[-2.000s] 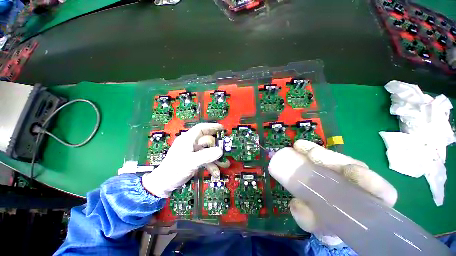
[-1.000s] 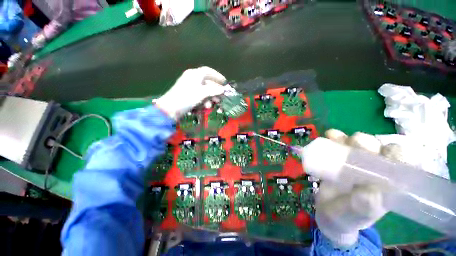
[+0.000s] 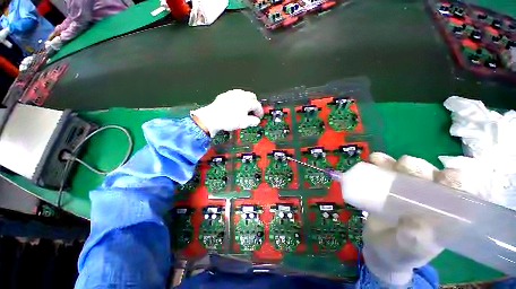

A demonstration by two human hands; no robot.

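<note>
My left hand, in a white glove, is over the tray's back row, fingertips bent down at the dark upper end of a circuit board. The fingers hide whether they grip it. Another circuit board lies just right of it in the tray. My right hand, gloved, is wrapped around a large translucent glue tube. Its thin needle points left, with its tip over the upper end of a middle-row board. The clear tray has a red lining and rows of green boards.
A dark conveyor belt runs behind the tray and carries other trays. A pale box-shaped device with a grey cable is at left. Crumpled white tissue lies at right. A person's sleeve shows at upper left.
The board my left hand carried to the back row now lies there, released. That hand has shifted to the board on its left. The tube has moved from near the earlier held board to the right.
</note>
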